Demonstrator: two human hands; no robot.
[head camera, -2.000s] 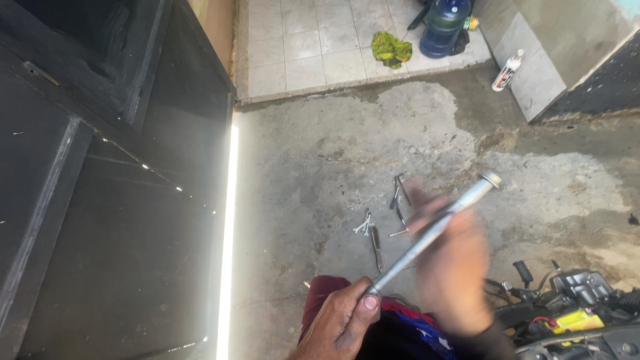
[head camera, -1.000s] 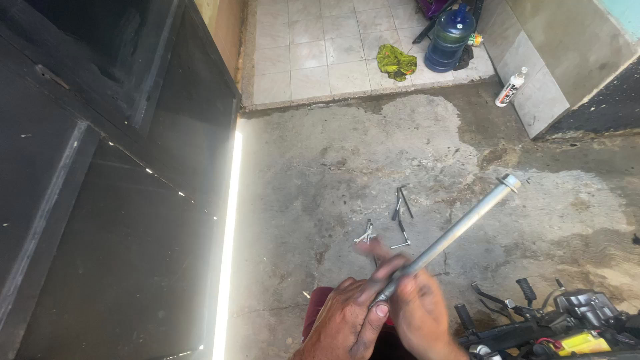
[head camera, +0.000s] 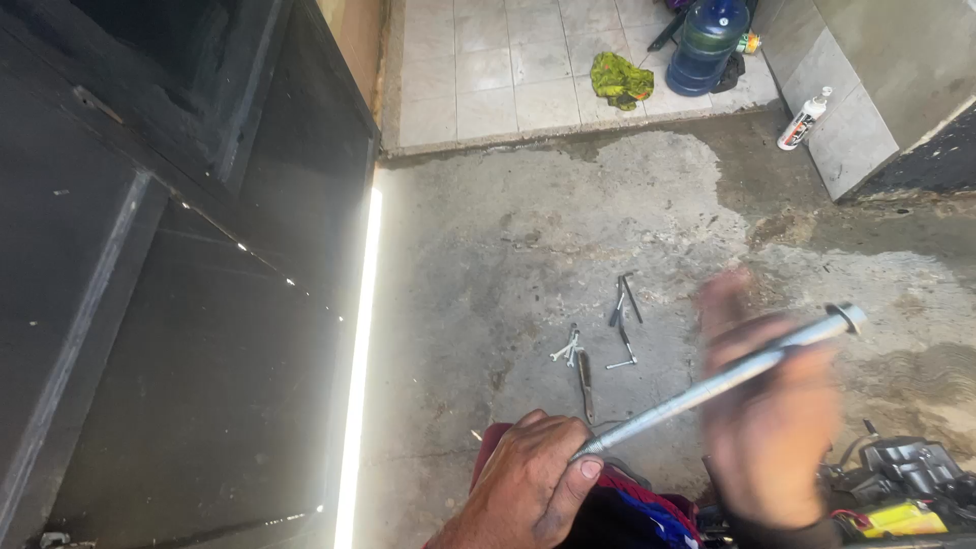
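A long metal axle bolt (head camera: 701, 393) slants up to the right, its threaded end low and its head with a washer at the upper right. My left hand (head camera: 537, 473) is closed around the threaded end. Blurred by motion, my right hand (head camera: 774, 412) is at the shaft's upper part, fingers partly spread; whether it grips the bolt is unclear. Beyond the hands on the concrete floor lie small open-end wrenches (head camera: 568, 347), a dark-handled tool (head camera: 585, 385), and several dark hex keys or similar tools (head camera: 624, 305).
A dark metal door (head camera: 252, 305) stands at left. On the tiled step (head camera: 488, 76) are a yellow-green cloth (head camera: 621, 80) and a blue water jug (head camera: 705, 49). A white bottle (head camera: 804, 120) stands by the wall. Motorcycle parts (head camera: 907, 465) with a yellow item are at lower right.
My right hand has moved from beside my left hand, low on the bolt, up along the shaft toward its head. My left hand stays at the threaded end.
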